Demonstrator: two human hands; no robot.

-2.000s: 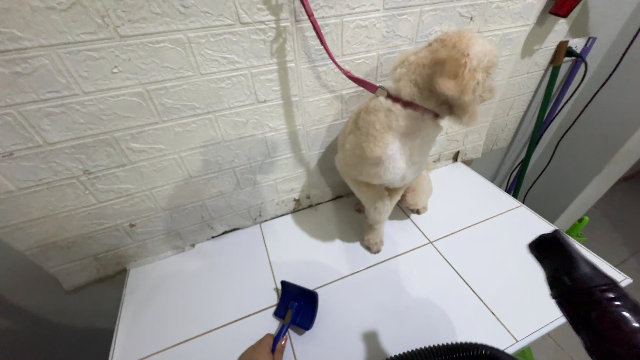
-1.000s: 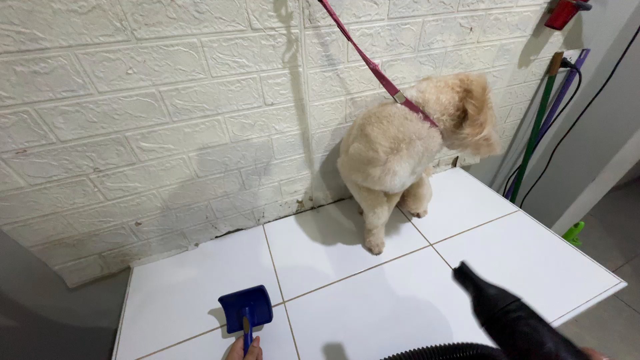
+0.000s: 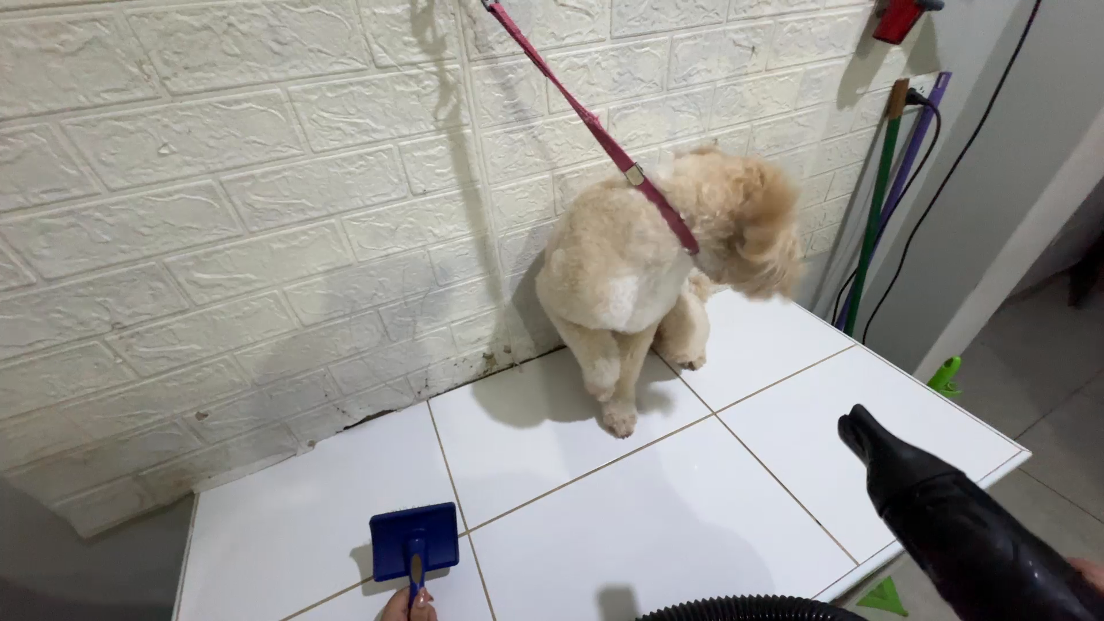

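Observation:
A cream curly-coated dog (image 3: 621,259) stands near the wall on a white tiled table (image 3: 604,509), its head lowered and turned to the right. A pink leash (image 3: 586,116) runs from a metal clip on the wall to the loop around its neck. At the lower edge my left hand (image 3: 409,605) grips the handle of a blue slicker brush (image 3: 415,543), its back facing up, apart from the dog. My right hand (image 3: 1088,571), mostly out of frame, is at the body of a black dryer nozzle (image 3: 940,509), whose tip points toward the dog; its fingers are hidden.
A ribbed black hose (image 3: 750,608) curves along the bottom edge. A white brick-patterned wall (image 3: 259,216) borders the table's back. Green (image 3: 875,216) and purple poles (image 3: 910,164) and black cords stand at the right corner, with a red object (image 3: 899,19) above.
The dog's head has lowered. The brush in my left hand has moved left. The dryer nozzle has moved about, left and then back right.

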